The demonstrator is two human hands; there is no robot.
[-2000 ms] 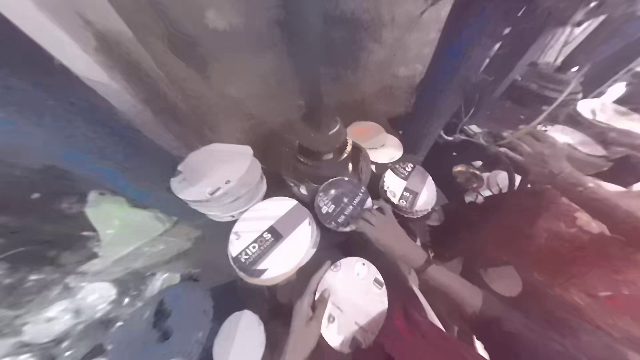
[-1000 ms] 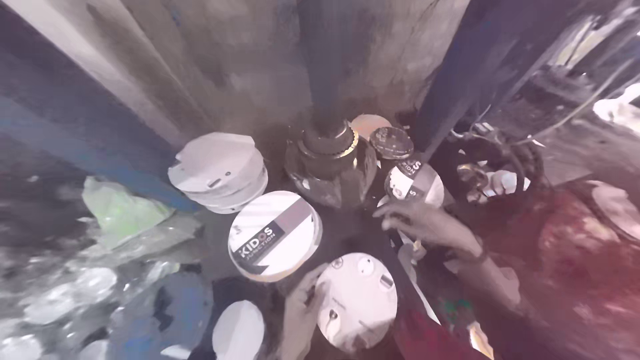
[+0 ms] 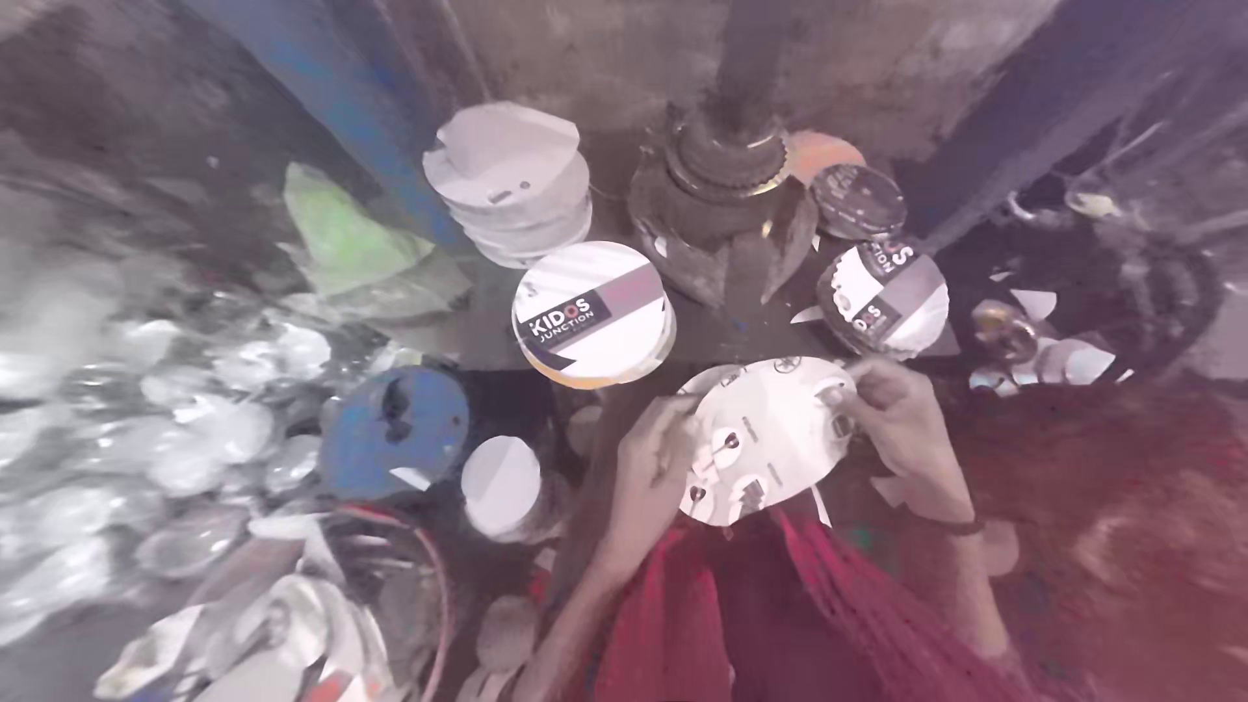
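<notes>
My left hand (image 3: 655, 466) grips the left edge of a round white printed disc (image 3: 765, 439), and the fingers of my right hand (image 3: 902, 429) pinch its upper right edge. The disc is tilted and bears small pictures. Just beyond it lies a stack of round printed discs (image 3: 593, 314) with a dark label band. A smaller stack of printed discs (image 3: 892, 297) is right of centre. Farther back stands a dark round metal machine part (image 3: 731, 185), with a dark disc (image 3: 858, 201) and an orange disc (image 3: 824, 154) to its right.
A stack of pale round sheets (image 3: 509, 185) stands at the back left. Left of my left hand are a blue round lid (image 3: 395, 432) and a stack of white discs (image 3: 501, 486). Clear plastic pieces (image 3: 195, 429) and a green bag (image 3: 346, 239) lie farther left; scraps fill a container (image 3: 444, 585) at lower left.
My right hand has come down to the white disc, which is now tilted between both hands. Two seconds ago it was at a dark disc near the machine part. The view has shifted left.
</notes>
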